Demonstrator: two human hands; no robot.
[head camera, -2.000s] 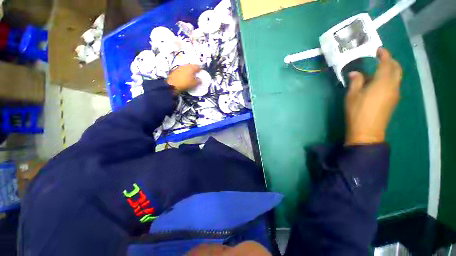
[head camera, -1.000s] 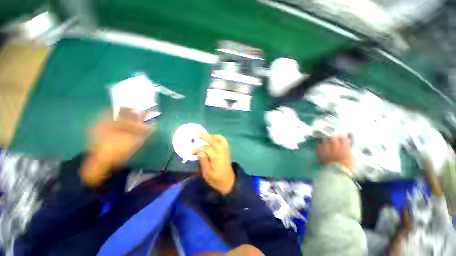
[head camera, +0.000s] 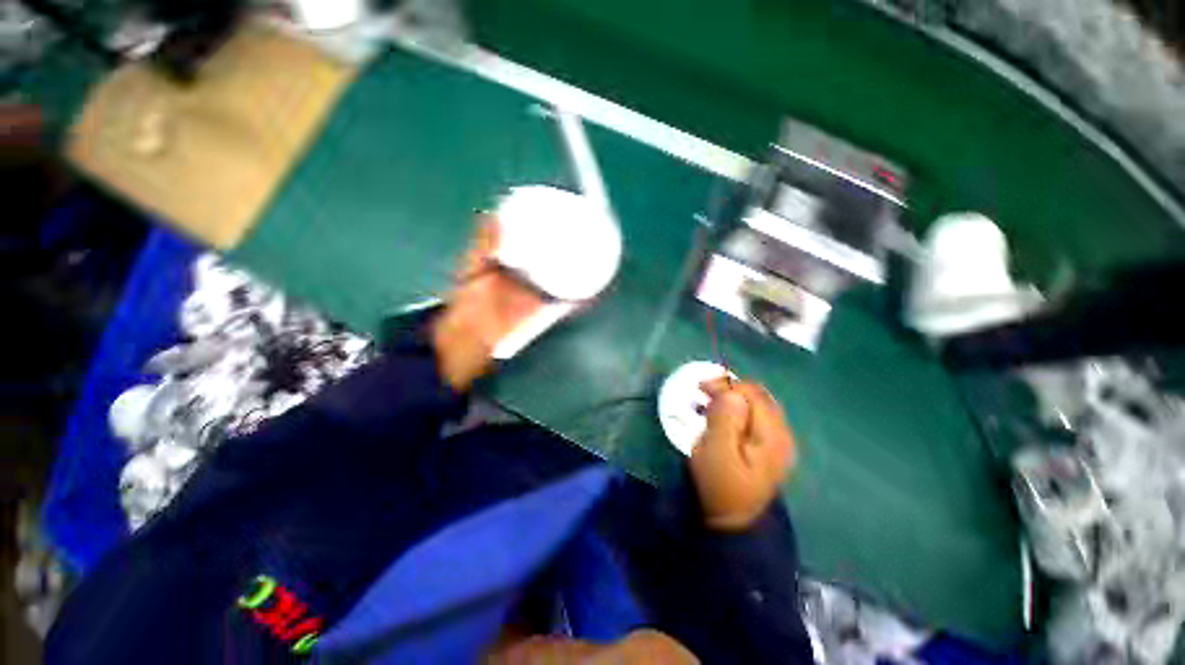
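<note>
My left hand (head camera: 487, 312) holds the white camera housing (head camera: 559, 243) above the green mat, left of centre. One white antenna sticks up from it and another white arm shows below it. My right hand (head camera: 743, 455) holds a round white cover (head camera: 681, 407) by its right side, close to the mat's near edge. A thin red wire rises from near my right fingers and a dark cable runs left from the cover. The view is blurred, so the fingertips are not clear.
The screw feeder (head camera: 832, 214) stands behind my right hand. A white unit (head camera: 964, 273) stands right of it, beside a dark arm-like shape. White parts are piled far right. A blue bin (head camera: 98, 390) of white parts is at left. A cardboard sheet (head camera: 215, 137) lies upper left.
My left hand has lifted and turned the housing, which now shows its rounded side. My right hand still holds the round cover. The view has shifted left; the neighbour's sleeve is gone.
</note>
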